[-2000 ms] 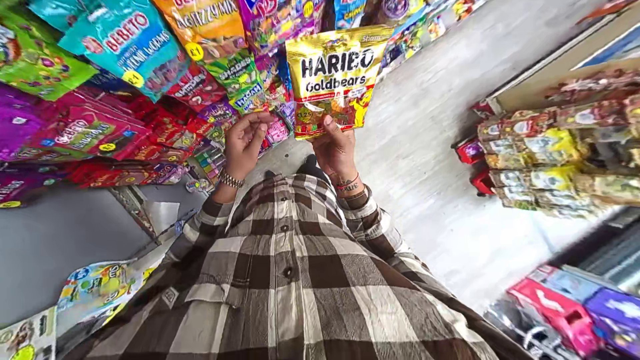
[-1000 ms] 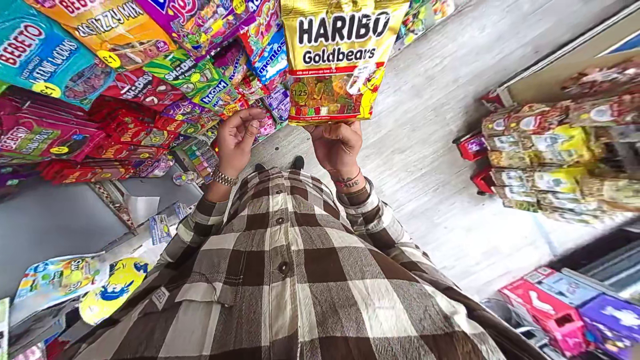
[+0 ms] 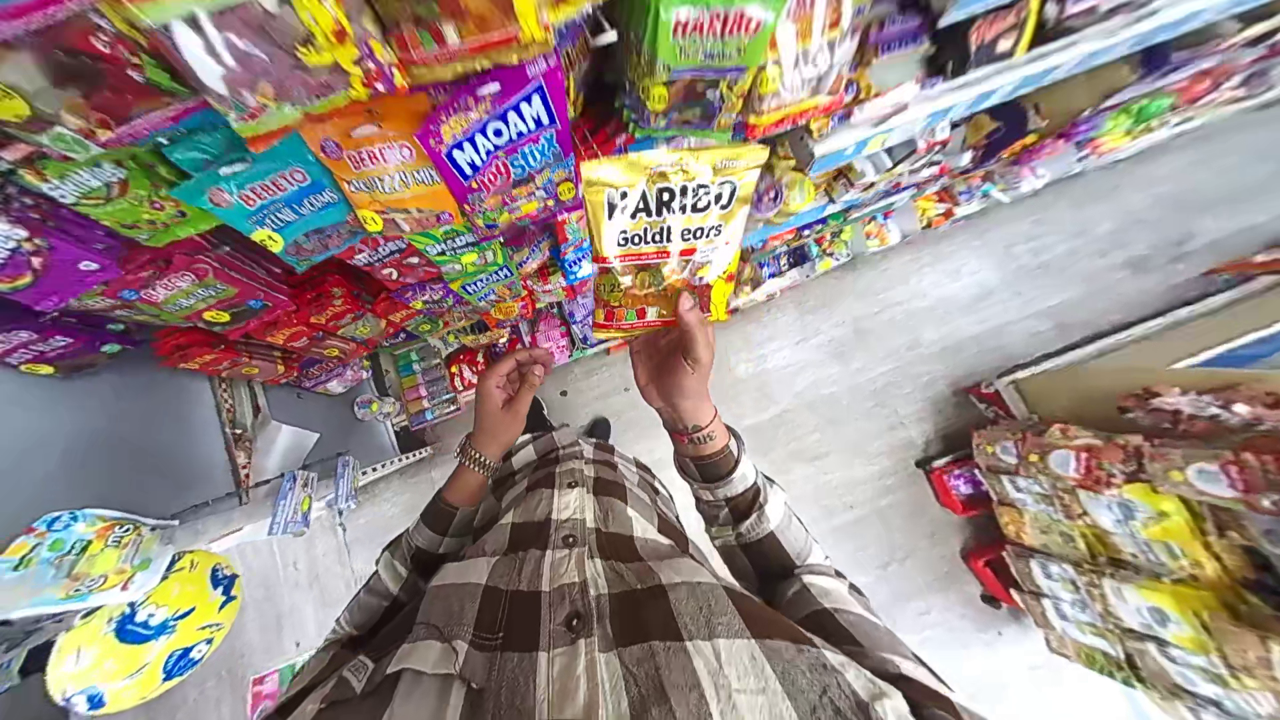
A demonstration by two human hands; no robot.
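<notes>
My right hand (image 3: 678,362) grips a gold Haribo Goldbears bag (image 3: 668,235) at its lower edge, thumb on the front and the other fingers hidden behind. The bag is upright, its printed front facing me. My left hand (image 3: 508,395), with a metal watch at the wrist, is raised to the left of the bag and lower, its fingers curled loosely with nothing visible in them. Beyond it hang a purple Maoam Joystixx bag (image 3: 506,143), an orange Bebeto bag (image 3: 380,162) and a teal Bebeto bag (image 3: 277,200).
Shelves with a pale blue edge (image 3: 1010,85) run along the upper right. Red sweet bags (image 3: 330,320) hang at the left, above a grey panel. Packed snack bags (image 3: 1130,530) fill a rack at the right. A yellow round item (image 3: 145,632) lies lower left. Grey floor (image 3: 840,400) shows between.
The view has tilted up, showing more of the upper shelves. The Goldbears bag, held close and high one second ago, is now lower in view and whole. My left hand stays raised beside it.
</notes>
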